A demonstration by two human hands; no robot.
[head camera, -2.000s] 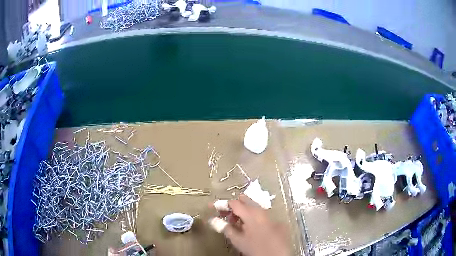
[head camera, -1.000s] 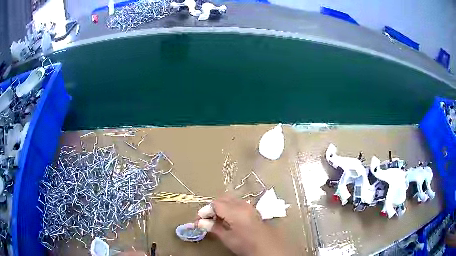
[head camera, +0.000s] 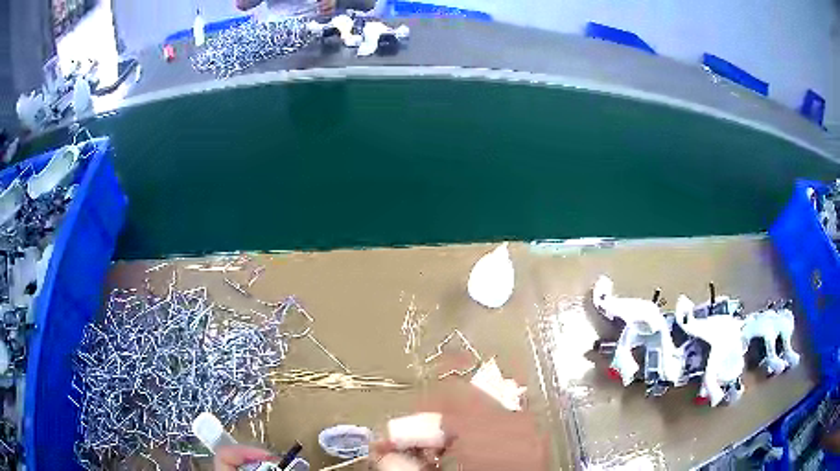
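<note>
My left hand is cut off by the bottom edge and holds a mechanism subassembly with a white arm and a dark pin. My right hand is blurred, with white finger cots, right of the small white dish. Its fingers appear closed on a thin yellowish stick, which points left towards the mechanism below the dish. Whether the stick touches the mechanism is unclear. A bundle of sticks lies above the dish.
Tangled bent wires lie at left beside a blue crate. Mid-bench are a white squeeze bottle, loose bent wires and a crumpled tissue. Several subassemblies stand at right near another crate. Behind runs the green belt.
My right hand has moved from the dish's right rim to lower right of it, and the stick now shows. The mechanism in my left hand has come further into view. A person's hands appear across the belt.
</note>
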